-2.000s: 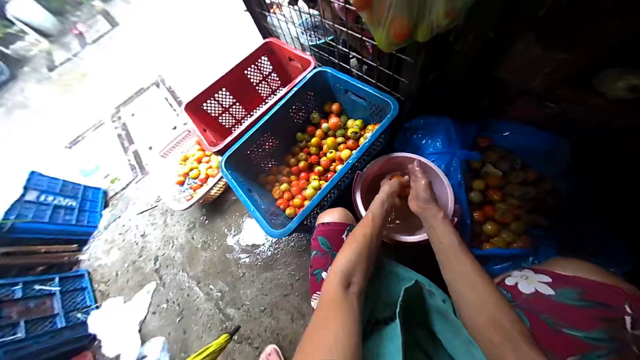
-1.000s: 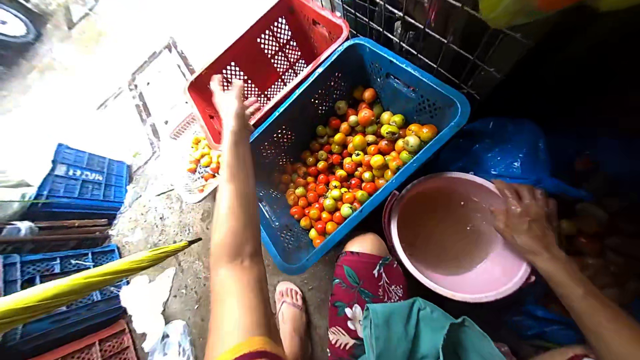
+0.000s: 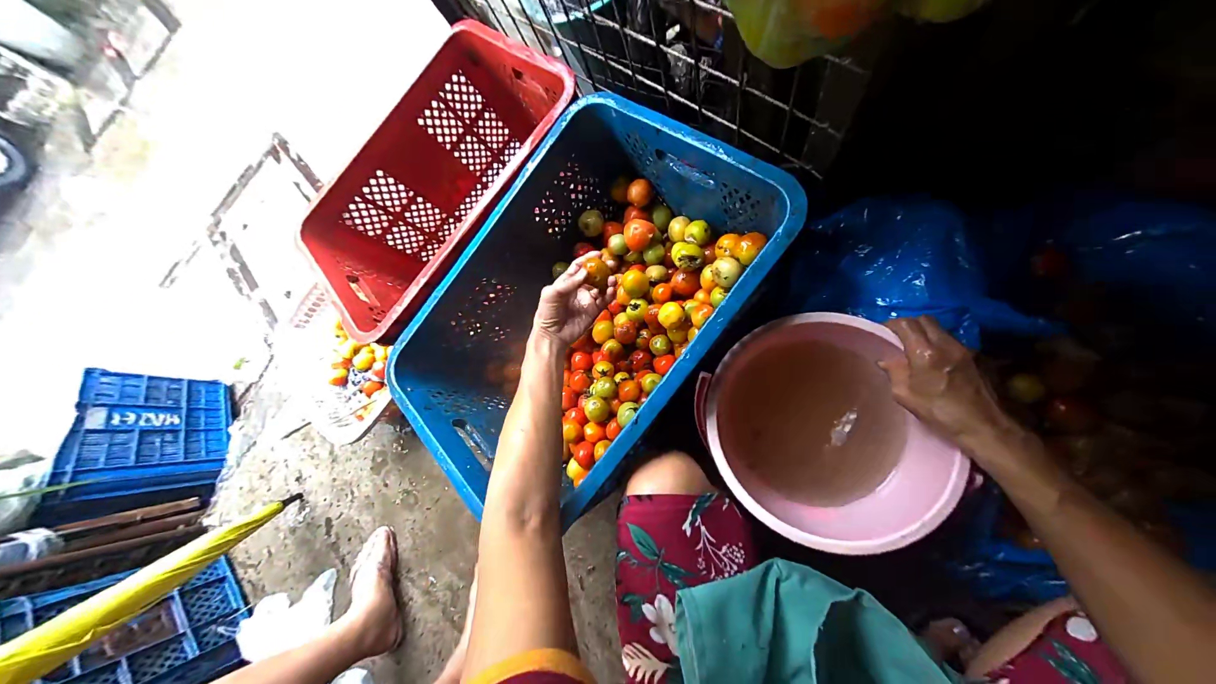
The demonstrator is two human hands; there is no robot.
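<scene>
Over the blue plastic crate [image 3: 442, 370], my left hand [image 3: 573, 299] has its fingers curled at an orange tomato [image 3: 596, 273]; whether it grips that tomato is unclear. Red, orange and green tomatoes [image 3: 622, 385] fill much of the crate's right side. My right hand [image 3: 936, 380] grips the rim of a pink plastic bucket [image 3: 917, 489], thumb over the inner edge. Cloudy brown water [image 3: 807, 427] lies in the bucket, which stands beside the crate.
A red plastic crate [image 3: 380, 275] adjoins the blue one, near a basket with tomatoes [image 3: 366, 361]. Blue crates [image 3: 142, 427] and a yellow umbrella [image 3: 142, 584] are at left. Wire mesh [image 3: 731, 104] stands behind. Blue plastic sheeting [image 3: 883, 256] and dim tomatoes lie at right.
Both hands were in the bucket two seconds ago. My left hand then reached toward the red crate and is now over the blue crate's tomatoes. My right hand has moved to grip the bucket's rim.
</scene>
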